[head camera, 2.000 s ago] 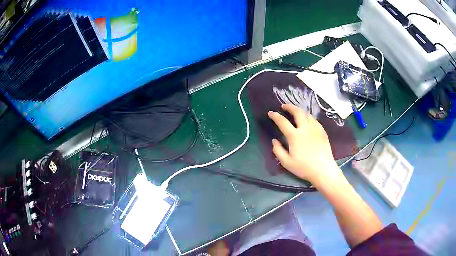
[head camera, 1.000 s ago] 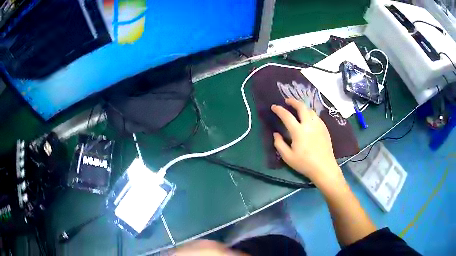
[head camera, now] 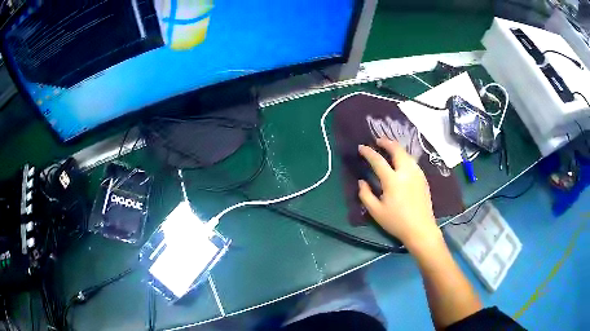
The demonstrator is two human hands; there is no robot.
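My right hand (head camera: pixel 402 191) is bare and rests on a black computer mouse (head camera: pixel 373 183), mostly hidden under the palm and fingers, on the dark mouse pad (head camera: pixel 446 192). A display device (head camera: pixel 184 257) with a glowing white screen lies at the lower left in clear, shiny film. A white cable (head camera: pixel 304 191) curves from its upper edge past the mouse pad. A second black device (head camera: pixel 123 205), its screen showing "android", lies to its left in clear film. My left hand is out of the picture.
The monitor (head camera: pixel 259 32) stands behind. Black cables and a connector box (head camera: pixel 27 210) are at left. At right lie a paper sheet (head camera: pixel 430 106), a device (head camera: pixel 472 123), a blue pen (head camera: pixel 469 169) and white foam (head camera: pixel 517 84). A pale tray (head camera: pixel 488 245) sits beyond the bench edge.
The view has shifted slightly. The blurred skin at the bottom edge one second ago is gone. My right hand stays on the mouse; the devices lie as before.
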